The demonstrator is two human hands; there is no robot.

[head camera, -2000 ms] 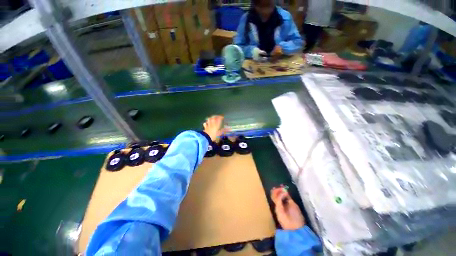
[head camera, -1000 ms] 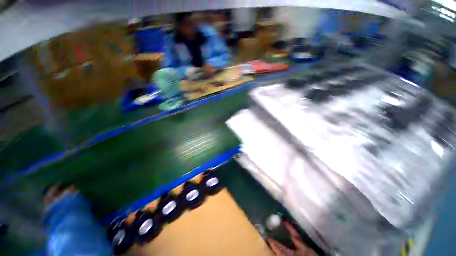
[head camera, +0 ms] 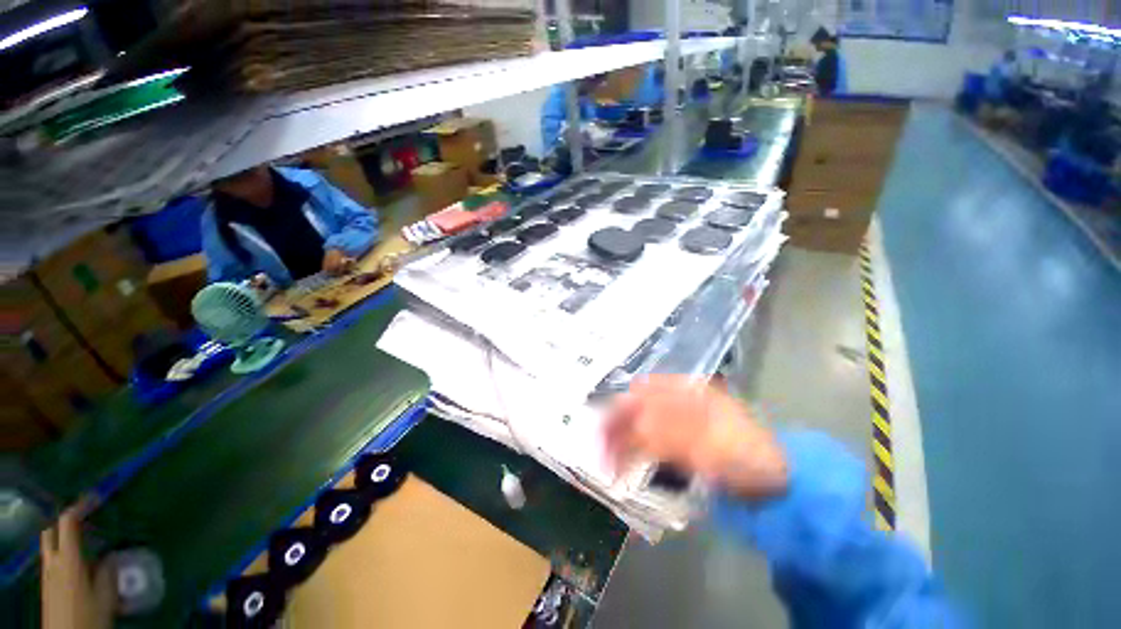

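Observation:
My left hand [head camera: 76, 571], cut off at the lower left, is closed around the edge of a blurred grey round part [head camera: 133, 579] over the green belt. My right hand [head camera: 695, 440] is blurred, with fingers apart and no object visible in it, over the near side of the tray stack [head camera: 559, 322]. Black parts lie in rows on the stack, one plain black disc [head camera: 616, 243] among them. A white dispensing bottle [head camera: 511, 488] lies right of the cardboard [head camera: 412, 559]. Black units with white centres [head camera: 342, 514] line the cardboard's far edge.
A person in blue [head camera: 289, 227] sits opposite behind a small green fan [head camera: 234, 322]. A shelf [head camera: 406, 105] hangs overhead at the left. Large cartons [head camera: 846, 172] stand beyond the stack. Yellow-black tape [head camera: 878, 369] marks the floor at right. Dark parts lie by the cardboard's right corner.
The view has swung right. My right hand has let go of the bottle and moved to the stack. My left hand now has a round part.

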